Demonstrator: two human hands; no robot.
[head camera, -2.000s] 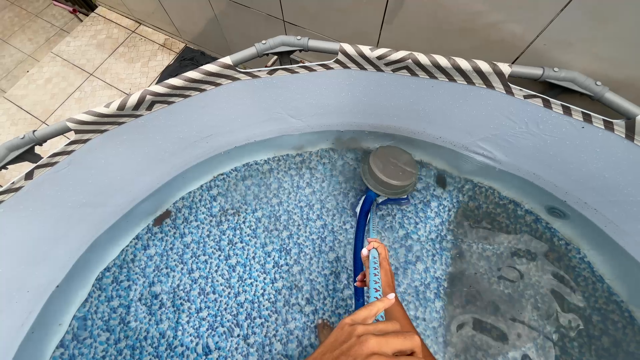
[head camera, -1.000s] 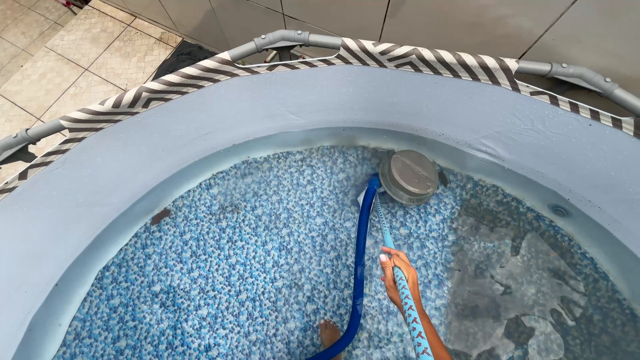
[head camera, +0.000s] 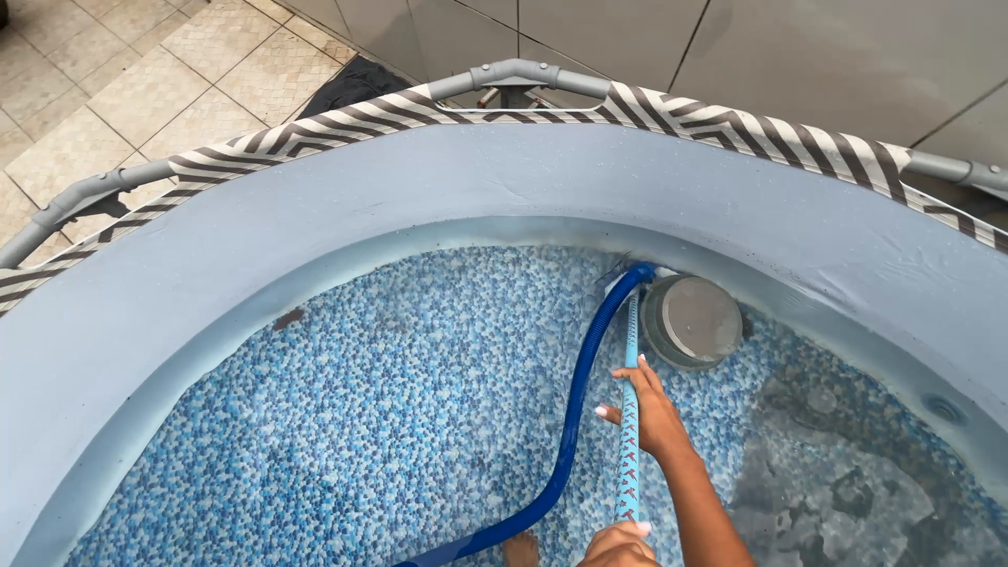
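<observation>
A light-blue patterned pole (head camera: 628, 441) slopes up through the shallow pool water to a mostly hidden head by the far wall. My right hand (head camera: 650, 405) is loosely around its middle, thumb on the left, fingertips partly extended. At the bottom edge my left hand (head camera: 622, 545), partly cut off, is closed around the pole's lower part. A dark-blue ribbed hose (head camera: 579, 386) joins near the pole's far end and curves down to the lower left. Right beside that end stands a grey round lidded container (head camera: 701, 319).
The pool wall (head camera: 504, 169) curves around, topped by grey frame tubes (head camera: 512, 73) and striped fabric. A bare foot (head camera: 521, 549) shows at the bottom. A round fitting (head camera: 943, 409) is in the right wall. Dark patches (head camera: 850, 488) cover the floor at right. Tiled wall and paving lie outside.
The hose and pole end have moved right and away, toward the far wall. My left hand, out of view one second ago, is back on the pole. The hose now bows further from the pole.
</observation>
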